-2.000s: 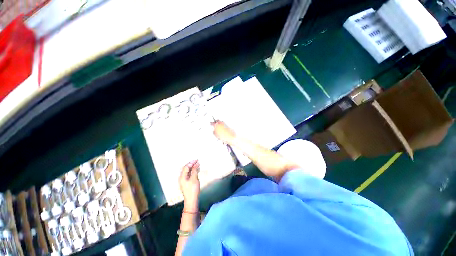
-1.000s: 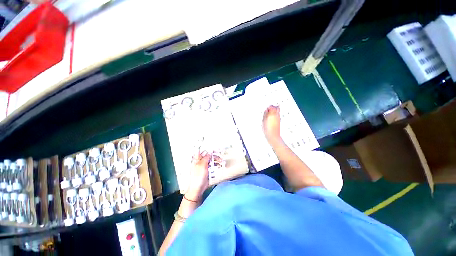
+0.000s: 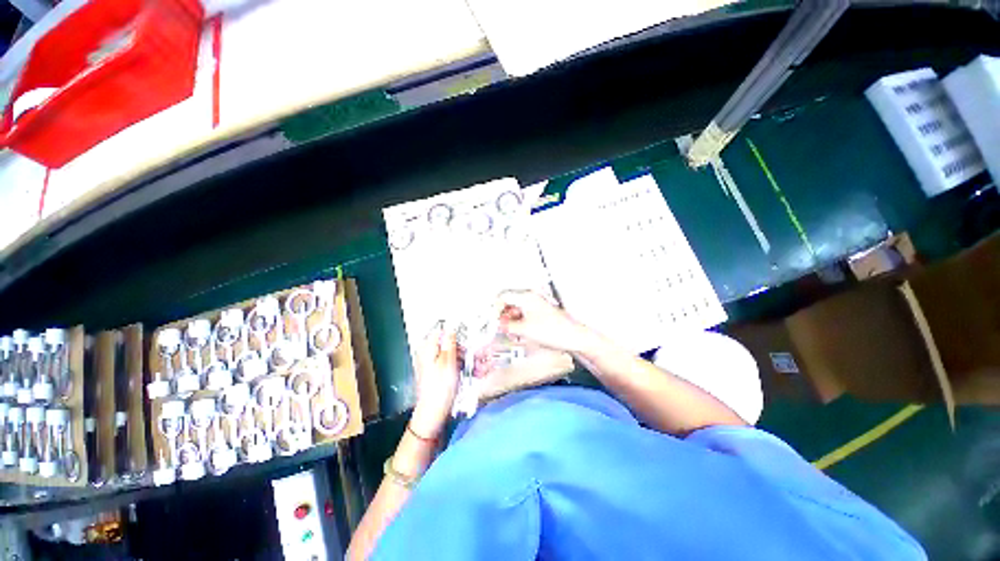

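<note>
A cardboard sheet (image 3: 422, 268), white in glare, lies in front of me with a few coiled cable assemblies (image 3: 441, 215) along its far edge. My left hand (image 3: 439, 367) is over its near part, fingers around a pale cable assembly (image 3: 469, 367). My right hand (image 3: 529, 320) is at the same part from the right, fingertips close together; what they pinch is too small and glared to tell. A white parts tray (image 3: 647, 263) with rows of small dark marks lies right of the sheet.
Cardboard (image 3: 353, 373) with rows of coiled cable assemblies is at left, above a control panel (image 3: 300, 515). A red bin (image 3: 110, 71) sits on the upper shelf. A metal post (image 3: 768, 82), spare trays (image 3: 927, 132), a round white surface (image 3: 713, 375) and an open carton (image 3: 839, 356) are at right.
My right hand has moved from the parts tray back left to the part at my left hand. The view has shifted, so the bench things sit slightly further right.
</note>
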